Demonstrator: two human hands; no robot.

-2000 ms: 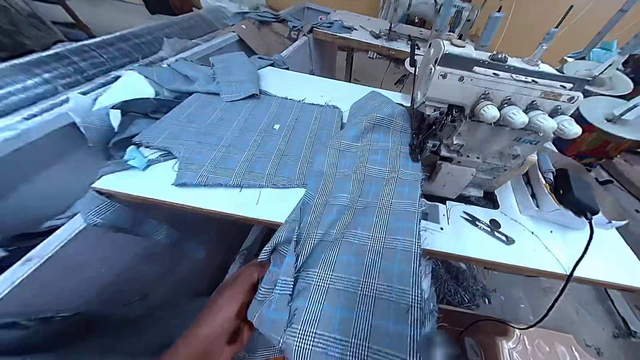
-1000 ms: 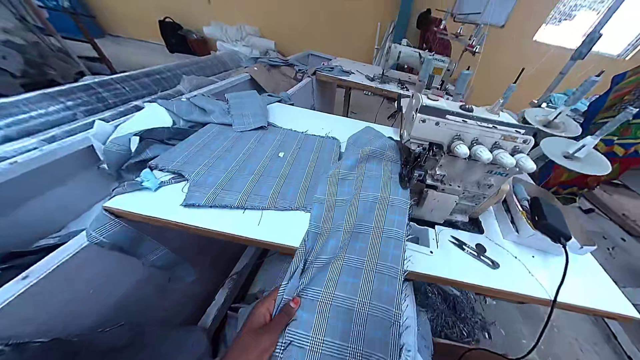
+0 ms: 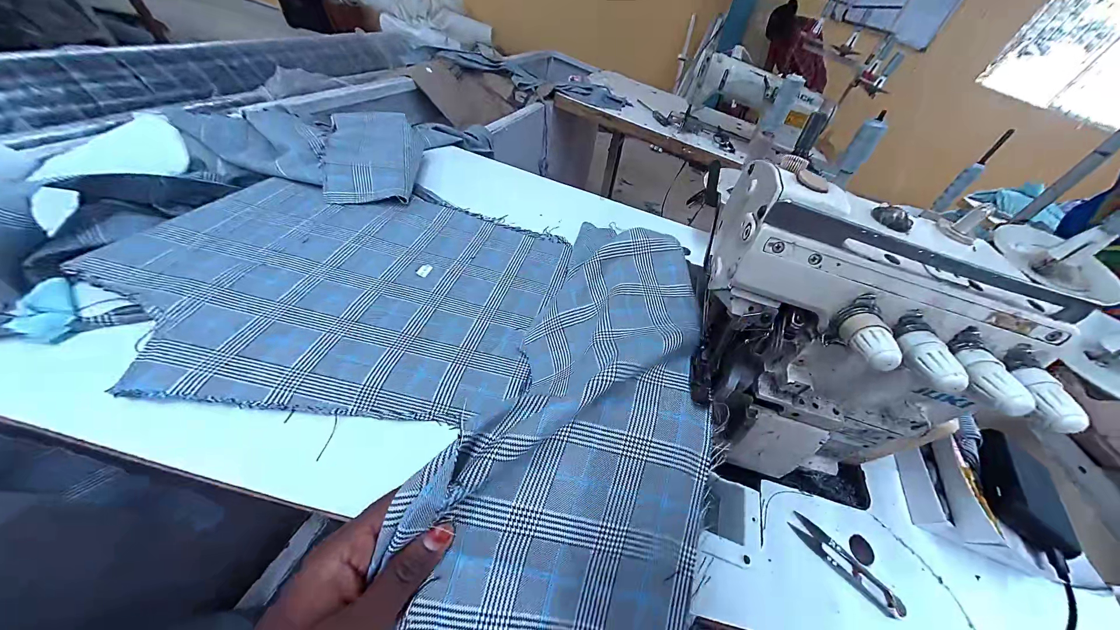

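Note:
My left hand (image 3: 359, 569) pinches the left edge of a long grey plaid fabric piece (image 3: 569, 499) with its thumb on top. The piece hangs over the table's front edge, and its right edge runs beside the needle area of a white overlock sewing machine (image 3: 875, 280). Left of it another plaid fabric piece (image 3: 332, 297) with frayed edges lies flat and bears a small white sticker (image 3: 424, 271). My right hand is out of view. Thread snips (image 3: 849, 564) lie on the white tabletop right of the fabric.
Folded plaid fabric (image 3: 372, 157) and scraps lie at the back left. A white box (image 3: 962, 499) and a black device (image 3: 1028, 490) stand at the right. Behind is another sewing machine (image 3: 744, 87) on a table. The white table's front edge (image 3: 175, 472) crosses the lower left.
The fabric's left edge now folds up over itself at my left hand; one second ago the piece lay flatter there. The view has shifted.

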